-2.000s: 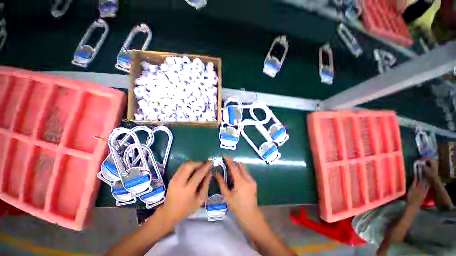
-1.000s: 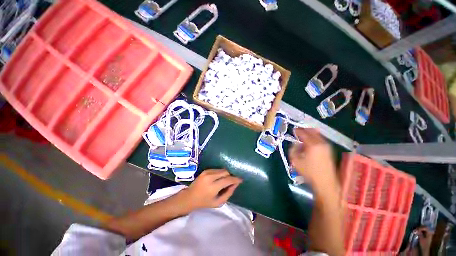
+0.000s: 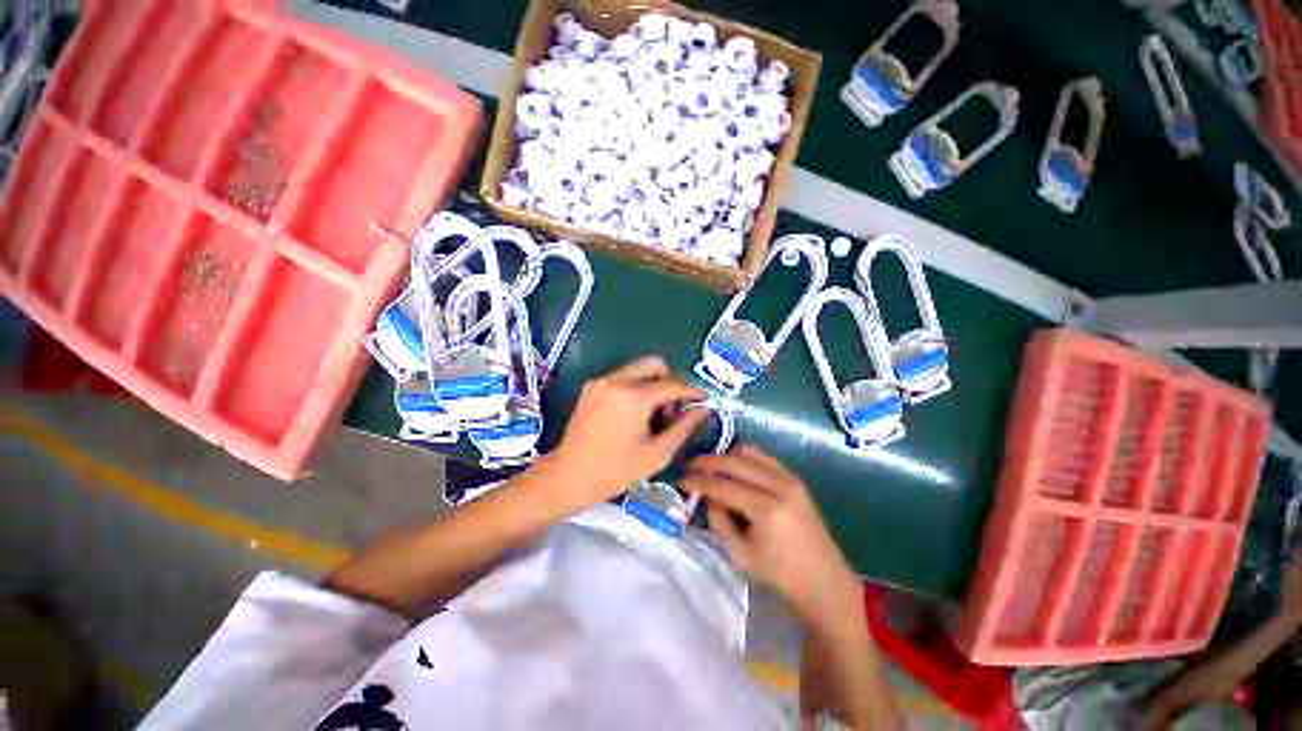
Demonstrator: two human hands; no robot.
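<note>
A white looped frame with a blue-and-clear base (image 3: pixel 657 508) lies at the near edge of the green surface, its base towards me. My left hand (image 3: pixel 628 423) pinches the top of its loop; the fingertips partly hide the loop. My right hand (image 3: pixel 754 511) has its fingers on the loop's right side, near the base. Whether a small fitting is between my fingers cannot be told. Three loose frames (image 3: pixel 864 406) lie right of centre. A pile of overlapping frames (image 3: pixel 471 386) lies to the left.
An open cardboard box (image 3: pixel 803 126) full of white fittings stands beyond my hands. Pink compartment trays stand at left (image 3: pixel 293 229) and right (image 3: pixel 1097 511). A pale rail (image 3: pixel 914 236) borders the belt, where several frames lie. Small white pieces (image 3: pixel 840 247) lie near the rail. Another person's arm shows at lower right.
My right hand has come back from the right frame group to the frame at my left hand. The frames at right now lie more apart. My left hand has closed on a loop. The view has shifted.
</note>
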